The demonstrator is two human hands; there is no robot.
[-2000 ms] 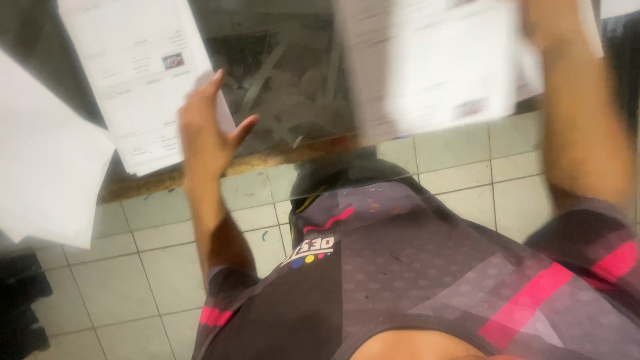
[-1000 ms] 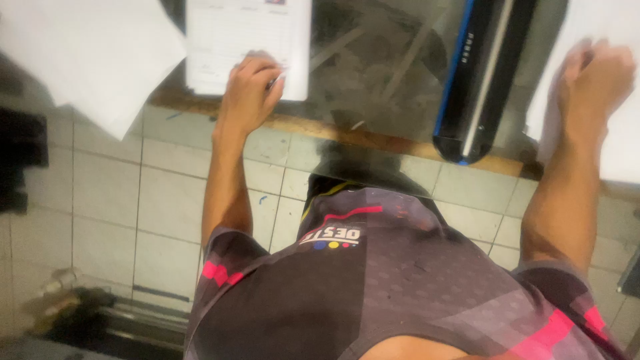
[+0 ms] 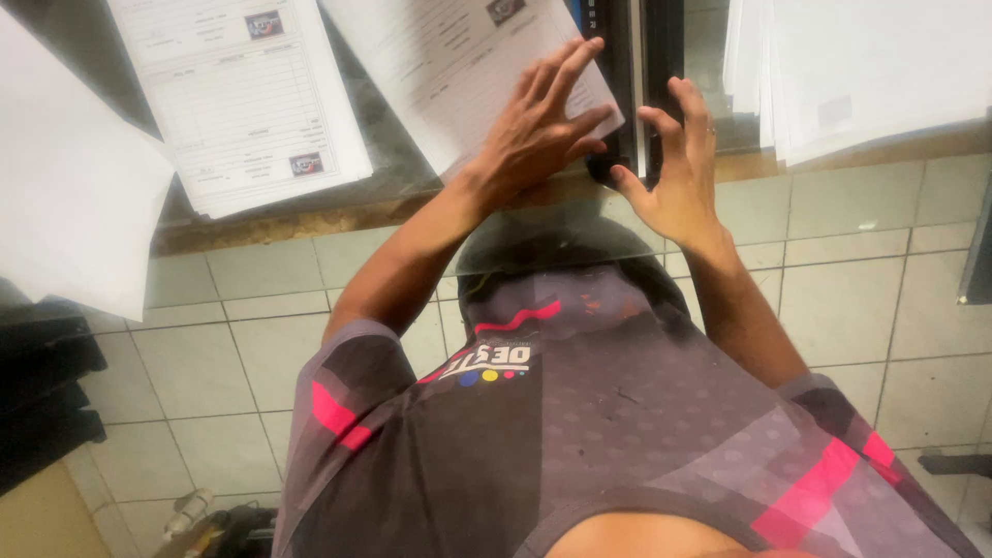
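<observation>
My left hand (image 3: 546,116) lies with fingers spread over the lower right corner of a printed form sheet (image 3: 457,70), which reaches onto a long black bar-shaped device (image 3: 620,85) with a metal strip. Whether its fingers press the sheet cannot be told. Just right of the device, my right hand (image 3: 682,155) is raised with its fingers apart and nothing in it. A stack of printed forms (image 3: 248,116) lies to the left on the dark tabletop. Farther right is a stack of white sheets (image 3: 876,77).
Large blank white sheets (image 3: 70,155) hang over the table edge at the left. The wooden table edge (image 3: 302,222) runs in front of my body. Black stacked objects (image 3: 46,380) stand at the lower left, above a tiled floor (image 3: 209,372).
My right hand has left the white sheets at the right and come to the black device. My left hand has moved from the form stack to a form sheet by the device.
</observation>
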